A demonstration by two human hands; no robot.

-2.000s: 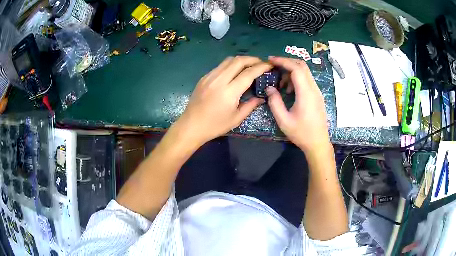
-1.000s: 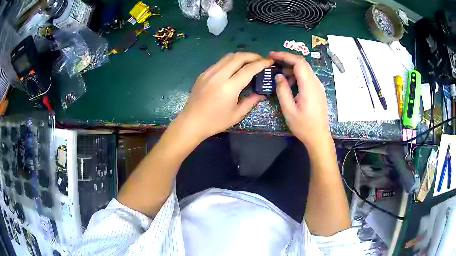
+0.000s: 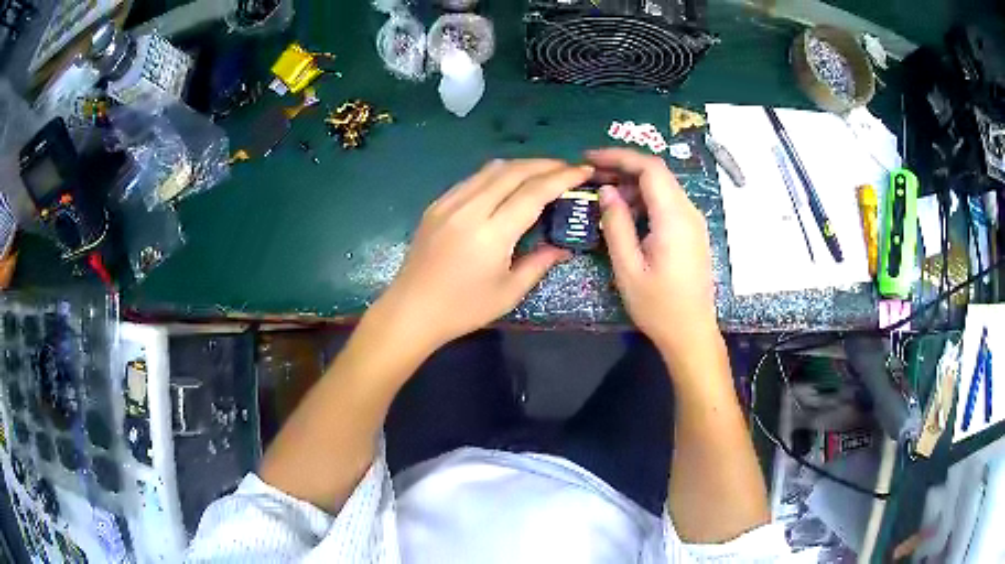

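Observation:
A small black smartwatch without strap (image 3: 574, 220) is held between the fingertips of both hands, above the front part of the green bench. Its screen faces up and shows lines of white text with a yellowish strip along the top edge. My left hand (image 3: 468, 245) grips its left side, index finger at the top and thumb at the lower edge. My right hand (image 3: 659, 248) holds the right side, with the thumb at the upper right of the screen. The fingers hide the watch's side edges.
White paper (image 3: 771, 209) with tweezers (image 3: 796, 204) and a pen-like tool (image 3: 810, 193) lies right, beside a green-handled tool (image 3: 898, 234). A black spiral fan grille (image 3: 617, 46) and dropper bottle (image 3: 461, 85) stand behind. A multimeter (image 3: 55, 182) is left. The bench edge (image 3: 331, 313) runs below the hands.
The screen went from an icon-like pattern to text lines, then to text with a yellowish strip on top. The right thumb moved up. The view has shifted, so the bench sits lower in the picture.

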